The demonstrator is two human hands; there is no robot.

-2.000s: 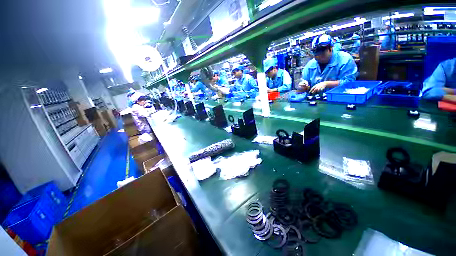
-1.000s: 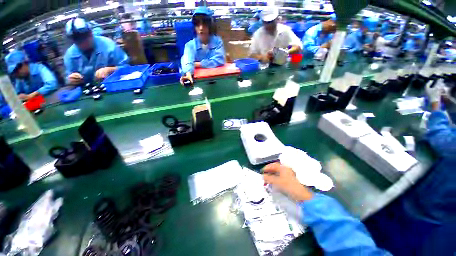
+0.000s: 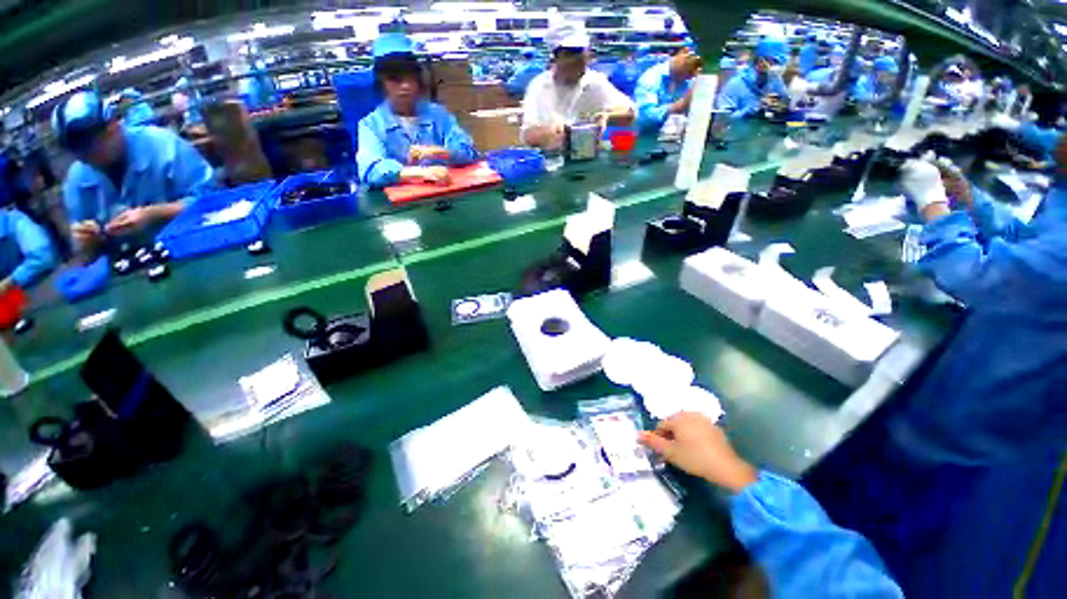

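My right hand (image 3: 699, 449), bare with a blue sleeve, reaches in from the lower right. Its thumb and fingers pinch the right edge of a clear bag (image 3: 618, 438) with a dark line inside. That bag lies over a loose pile of filled clear bags (image 3: 591, 515), one showing a dark curved ring edge. A flat stack of whitish empty bags (image 3: 459, 445) is left of the pile. White round pieces (image 3: 658, 377) overlap just beyond my hand, beside a white stack with a round hole (image 3: 555, 339). My left hand is not in view.
Black rings (image 3: 275, 515) lie heaped at lower left. Open black boxes (image 3: 369, 328) stand in a row along the green bench. Longer white blocks (image 3: 807, 322) are at right, near a gloved person in blue. Blue trays (image 3: 222, 217) and a red mat (image 3: 445, 181) are across the line.
The view has swung right to the bag area, then slightly farther right. My right hand has come into view and moved from the pile's top to its right side, now with a bag edge in its fingers.
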